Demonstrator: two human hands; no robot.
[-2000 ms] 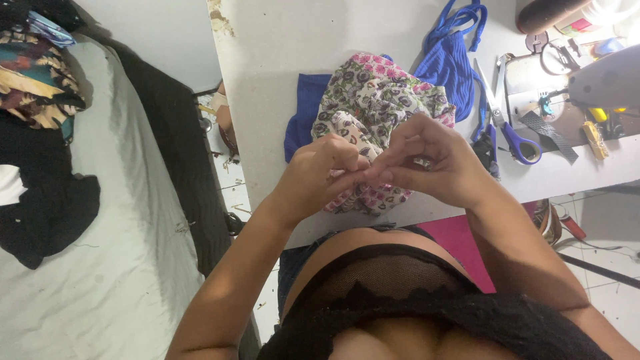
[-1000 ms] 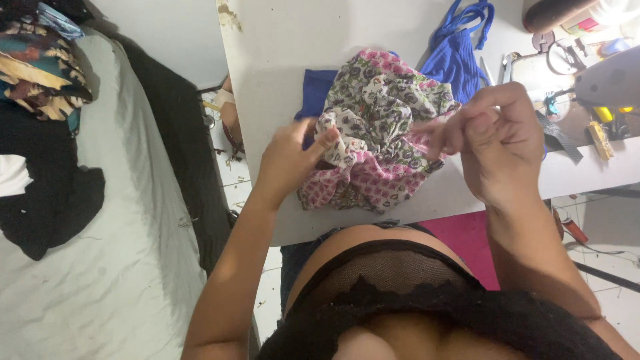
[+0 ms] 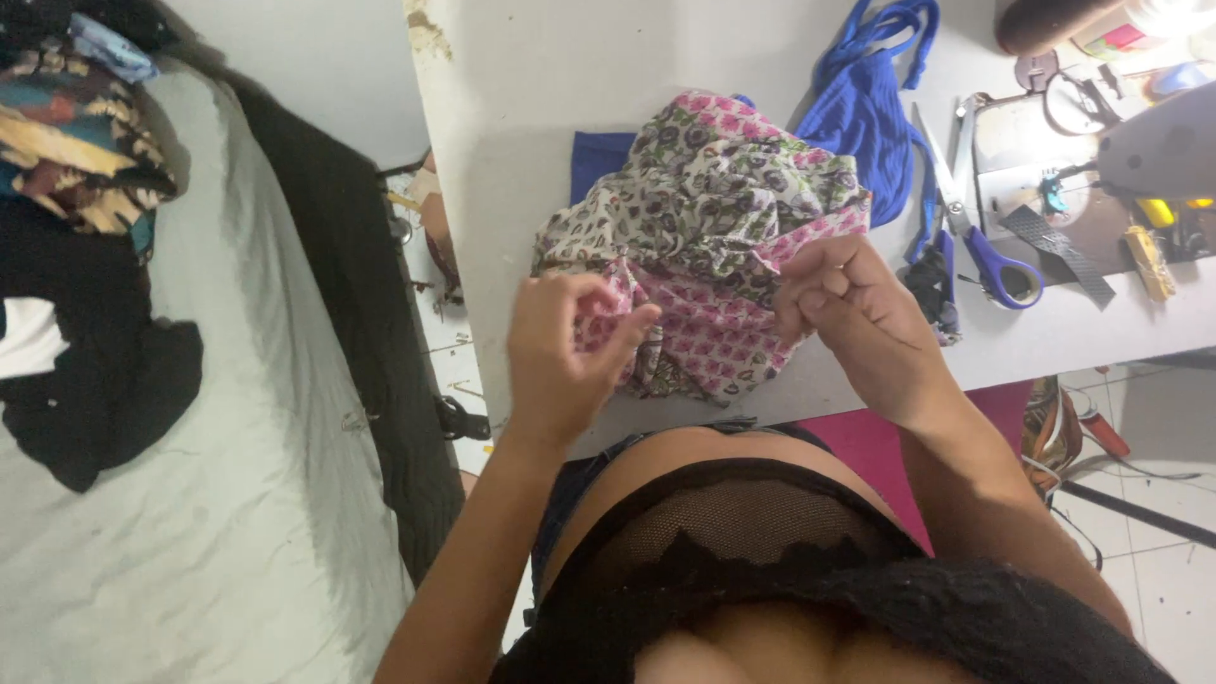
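Observation:
A crumpled floral-print fabric (image 3: 722,218) in pink, green and white lies on the white table (image 3: 513,85), over a piece of blue cloth (image 3: 598,160). My left hand (image 3: 570,351) is over its lower left part, thumb and fingers apart, with nothing seen between them. My right hand (image 3: 855,313) is at the fabric's right edge, its fingers curled and thumb against the fingers; whether something thin is pinched there cannot be told. Right of the fabric lies a blue ribbed garment (image 3: 869,123) with straps.
Purple-handled scissors (image 3: 997,271) lie partly spread beside the sewing machine (image 3: 1164,147). A dark textured strip (image 3: 1059,249) and a bundle of yellowish clips or pegs (image 3: 1149,261) are near it. At far left, clothes (image 3: 85,370) lie on a bed with a pale sheet (image 3: 256,456).
Two seconds ago both hands met over the fabric; now they are apart. Since one second ago, my right hand has come down toward the fabric, and my left hand no longer pinches its edge.

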